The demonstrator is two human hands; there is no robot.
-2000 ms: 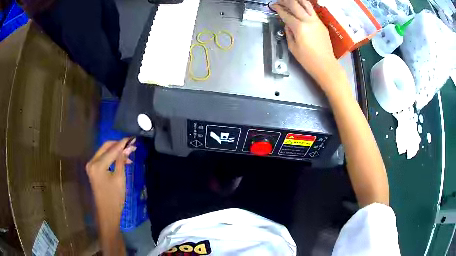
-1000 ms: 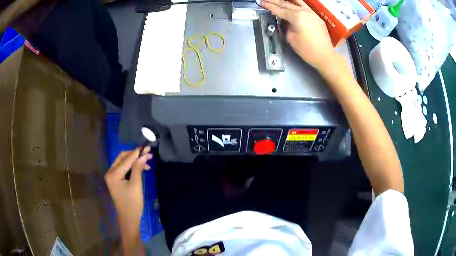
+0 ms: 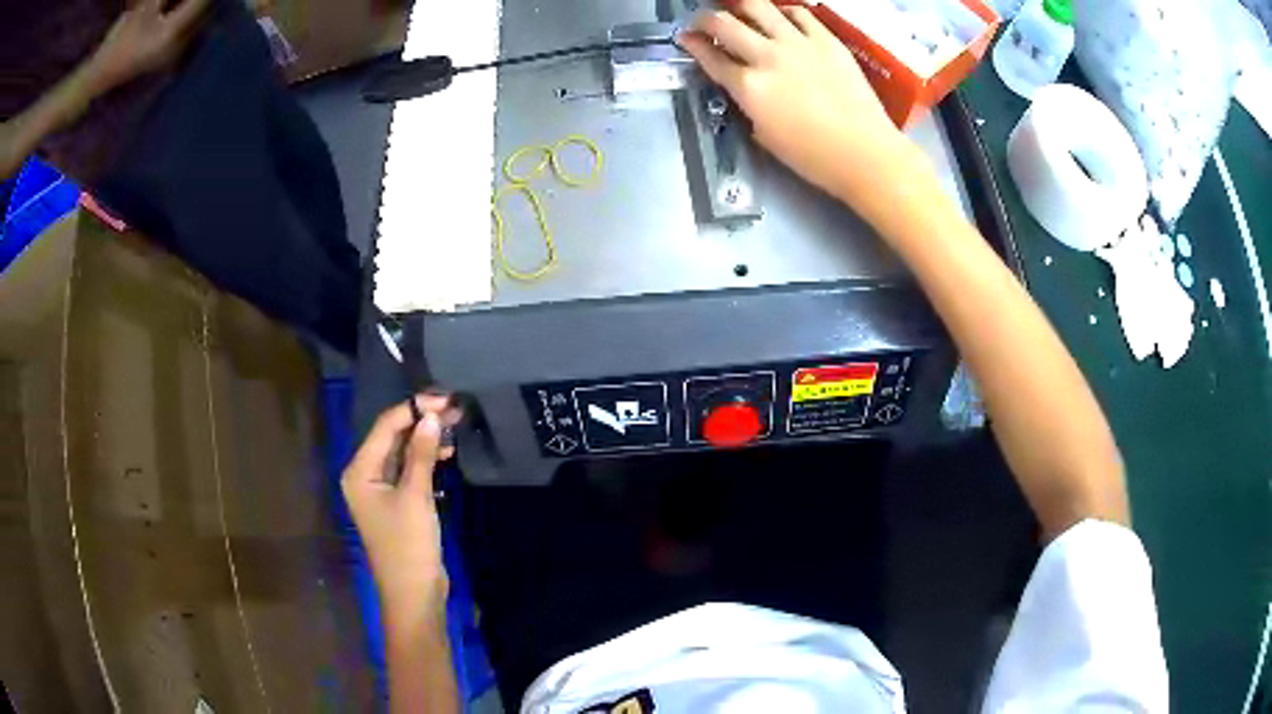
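Observation:
A thin black rod point(image 3: 537, 59) with a thick dark handle lies across the plate, its right end at the clear or silver fixture block point(image 3: 642, 70). My right hand point(image 3: 802, 105) has its fingertips at that right end; whether they grip it is hidden. My left hand point(image 3: 402, 467) is below the plate's front left corner. It pinches a second dark wand, with its small round white head point(image 3: 392, 339) pointing up and seen nearly edge-on. A slotted metal bracket point(image 3: 724, 161) with bolts sits below the block.
Yellow rubber bands point(image 3: 527, 234) and a toothed white strip point(image 3: 435, 181) lie on the plate point(image 3: 614, 237). An orange-red box point(image 3: 914, 77), white roll point(image 3: 1077, 168), bottle point(image 3: 1034, 49) and plastic bag are right. Red button point(image 3: 731, 421) in front. Carton point(image 3: 182, 460) left; another person's hand point(image 3: 147, 39) upper left.
My left hand has moved right and the white head has turned nearly edge-on. My right hand stays at the fixture. The view has shifted, showing the fixed rod's handle and another person's hand.

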